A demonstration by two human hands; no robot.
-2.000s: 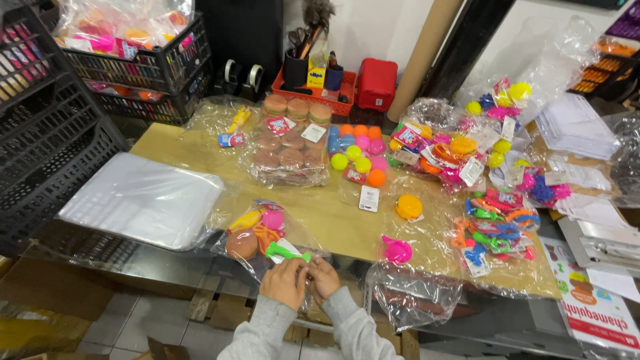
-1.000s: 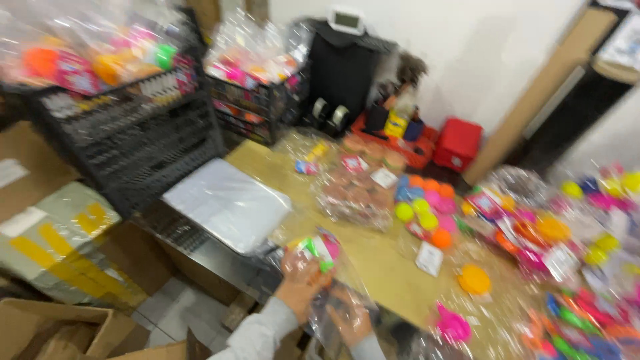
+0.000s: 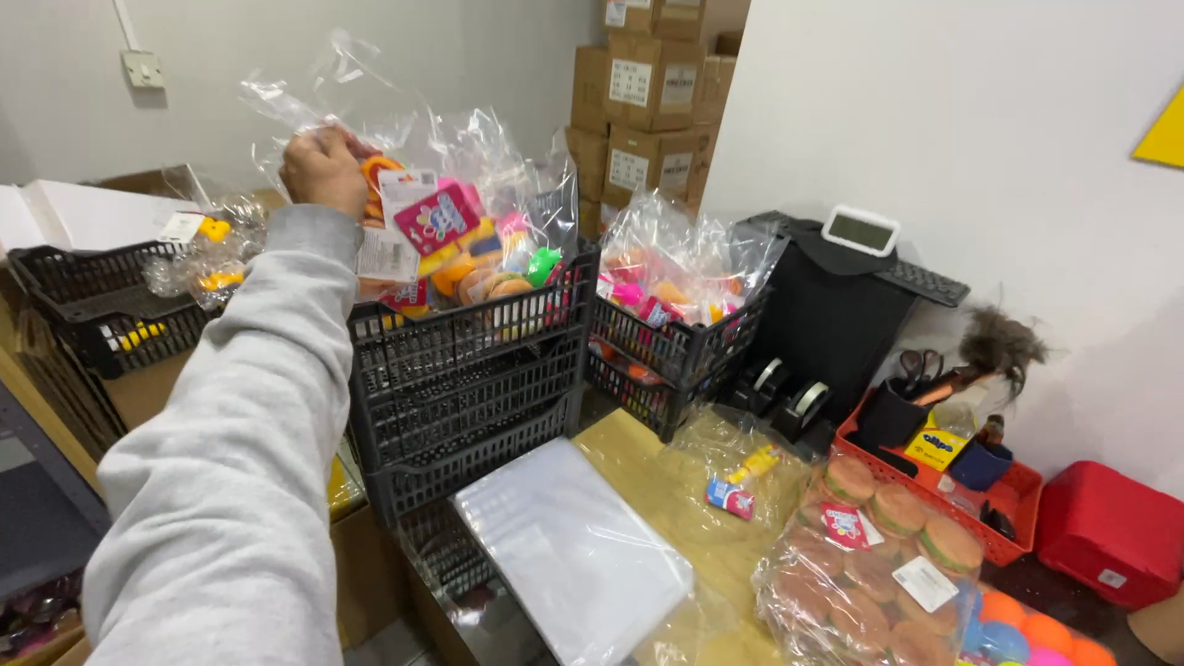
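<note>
My left hand (image 3: pixel 324 172) is closed on the gathered top of a clear plastic bag of toys (image 3: pixel 379 185) above the tall stack of black plastic crates (image 3: pixel 462 370) at the left. The bag holds an orange toy, and tags lie against it. Other bagged toys (image 3: pixel 499 273), some pink, green and burger-like, fill the top crate. My right hand is out of view. On the table lie a stack of clear plastic bags (image 3: pixel 578 555), a bagged yellow toy (image 3: pixel 754 462) and a large bag of toy burgers (image 3: pixel 860 573).
A smaller crate stack (image 3: pixel 675 342) stands behind the table, beside tape dispensers (image 3: pixel 795 398). An orange tray (image 3: pixel 1017 518) of tools and a red box (image 3: pixel 1115 532) are at the right. Another black crate (image 3: pixel 102 287) stands far left; cardboard boxes (image 3: pixel 652 120) are stacked behind.
Both hands were together over a bag at the table's front edge; my left hand is now up at the crates on the left. The view has swung left.
</note>
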